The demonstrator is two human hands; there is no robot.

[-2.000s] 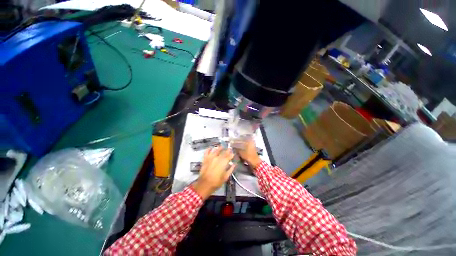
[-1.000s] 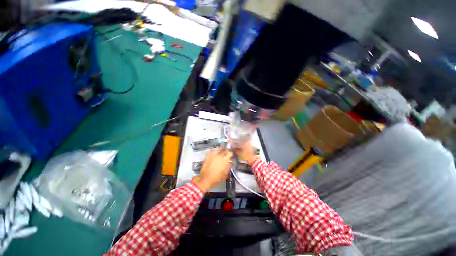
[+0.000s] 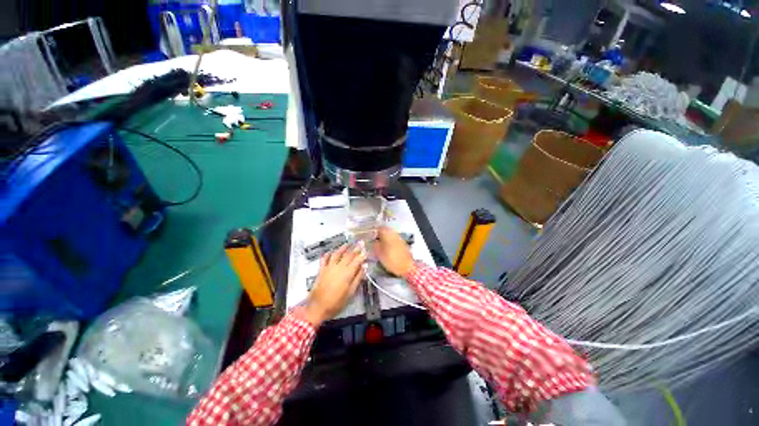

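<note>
My left hand (image 3: pixel 334 281) and my right hand (image 3: pixel 393 252) meet at the middle of the press's white plate (image 3: pixel 301 287), just under the clear-looking horn (image 3: pixel 364 210). A white cable (image 3: pixel 393 297) comes out from between my fingertips and curves right, passing under my right forearm. My right fingers are curled in at the cable assembly. My left fingertips touch the same spot, but their hold is unclear. My fingers hide the small work piece and most of the fixture. The black press head (image 3: pixel 358 91) stands above.
Yellow-black posts (image 3: pixel 250 266) flank the plate, with grey clamp bars (image 3: pixel 326 245) on it. A red button (image 3: pixel 374 334) is at the front. At left are a green bench (image 3: pixel 237 179), a blue machine (image 3: pixel 62 216), a clear bag (image 3: pixel 146 345) and loose white shells. At right hang many white cables (image 3: pixel 657 250).
The view has turned and levelled, so the press head now looks upright and the cable rack shows more fully. Both hands stay together under the horn; my left fingers look more spread.
</note>
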